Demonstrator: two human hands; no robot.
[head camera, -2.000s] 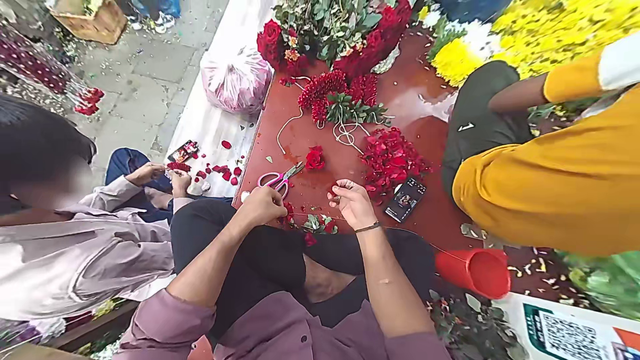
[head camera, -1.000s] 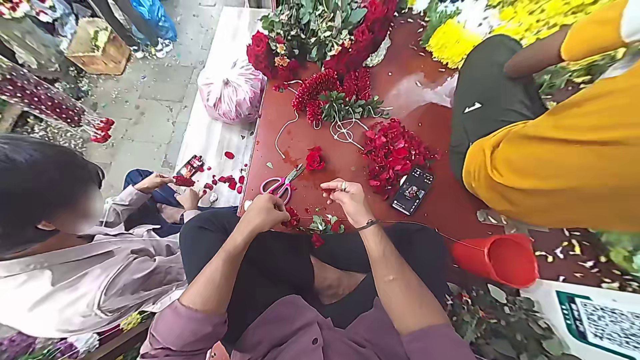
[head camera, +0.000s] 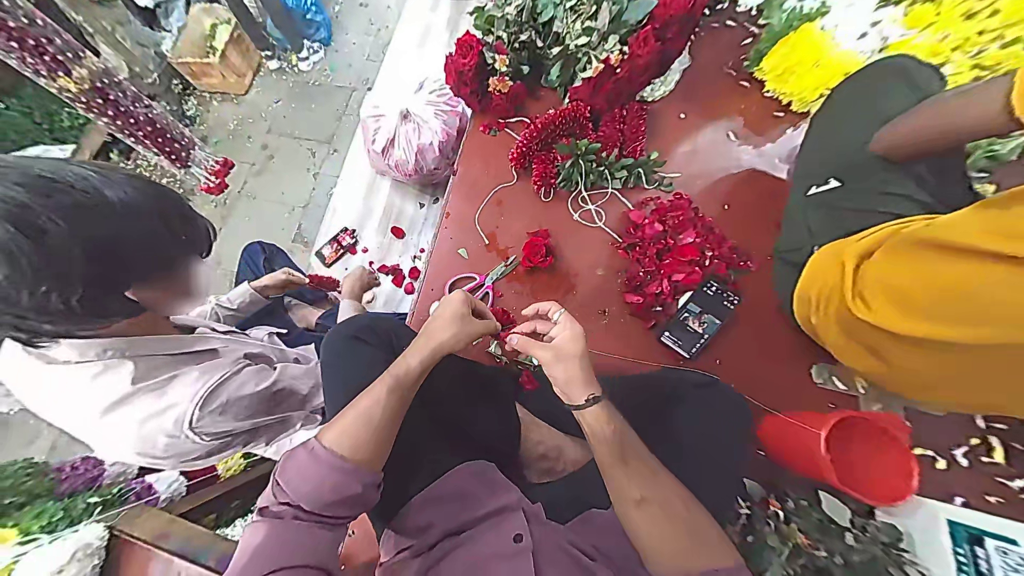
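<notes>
My left hand has its thumb and fingertips pinched together beside pink-handled scissors; what they pinch is too small to tell. Close to its right, my right hand, with a ring and a dark bracelet, pinches a small red petal between thumb and finger. A thin thread runs from near my right hand toward a red plastic bucket. Just beyond the scissors lies a red rose. Under my hands are green leaf scraps and red bits. A pile of red petals is farther right.
A lit phone lies below the petal pile. Red garlands with white cords and leafy rose stems are at the far side. A tied plastic bag stands at left. One person sits at my left, another in yellow at my right.
My right hand has come closer to my left hand; a gap lay between them one second ago. The scissors and rose have stayed on the red surface.
</notes>
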